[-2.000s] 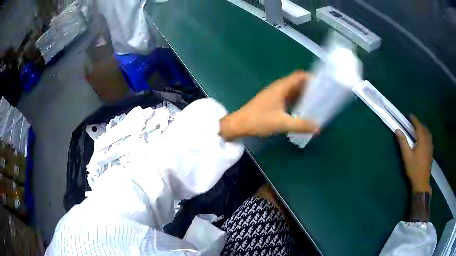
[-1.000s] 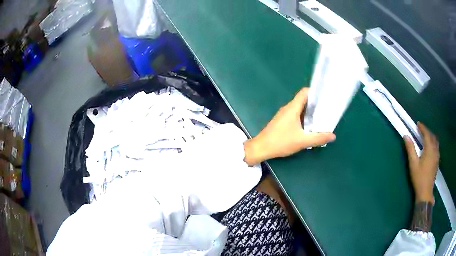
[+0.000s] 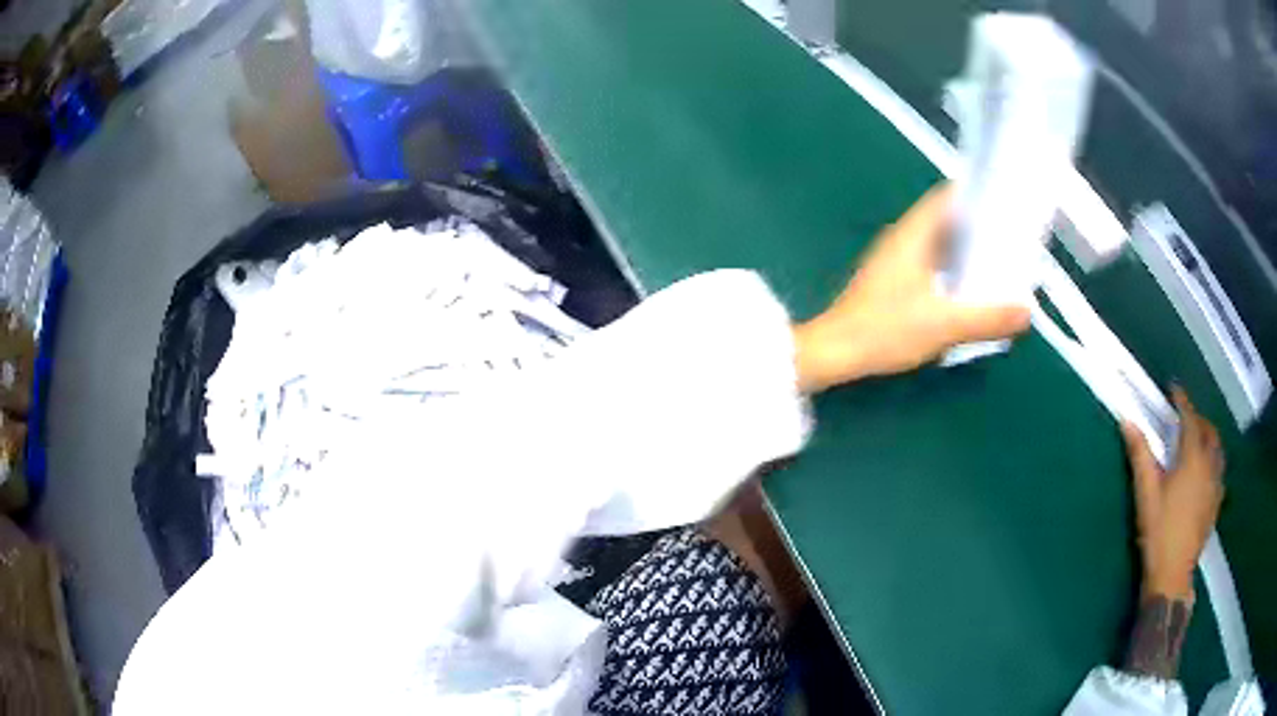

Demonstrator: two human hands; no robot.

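Note:
My left hand (image 3: 917,287) holds a white folded card piece (image 3: 1020,154) up over the green worktable (image 3: 742,154). The piece is blurred, and my thumb and fingers grip its lower end. My right hand (image 3: 1179,490) holds the near end of a long white insert (image 3: 1113,350) with a narrow opening, which lies along the pale guide rail (image 3: 896,109). The insert's far end is partly behind the piece in my left hand.
White inserts, one of them (image 3: 1202,311) long and windowed, lie on the darker conveyor (image 3: 1232,182) beyond the rail. A black bag (image 3: 175,406) heaped with white scraps (image 3: 378,350) stands left of the table. A brown carton (image 3: 290,126) and blue plastic (image 3: 385,126) are behind it.
My left hand has moved right and up in the picture with the white piece. My right hand stays on the long insert, slightly lower. The inserts beyond the rail have shifted right and down.

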